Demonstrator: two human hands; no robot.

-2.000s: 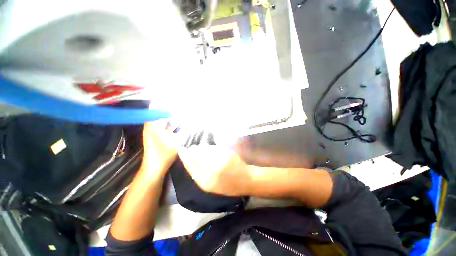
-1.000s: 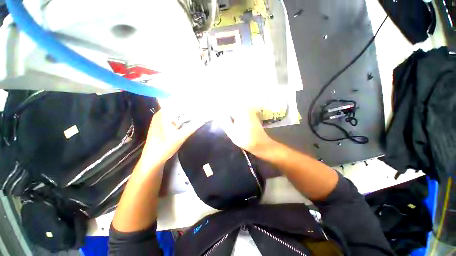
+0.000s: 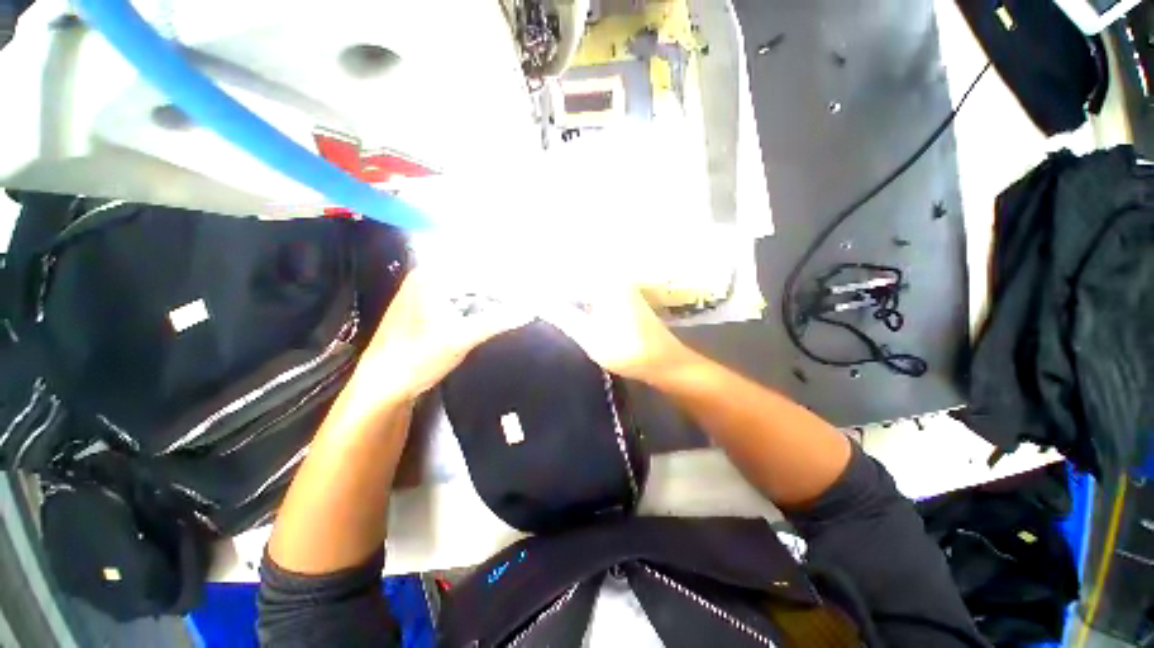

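A black pouch (image 3: 542, 430) with a rounded bottom, a small pale label and a silver zip along its right edge hangs toward my body. My left hand (image 3: 437, 323) holds its upper left edge. My right hand (image 3: 616, 332) is at its upper right edge. The fingertips of both hands are washed out by lamp glare. The white sewing machine head (image 3: 266, 89) with a red marking is above my hands. The needle area is lost in glare.
A stack of black panels with silver zips (image 3: 139, 342) lies at left. A blue hose (image 3: 241, 127) crosses the machine head. Snips (image 3: 854, 298) in black cord lie on the grey board (image 3: 873, 190). A black fabric bundle (image 3: 1069, 310) is at right.
Since two seconds ago, my hands have moved apart and the pouch has swung into open view with its label showing. Since one second ago, it has shifted slightly left.
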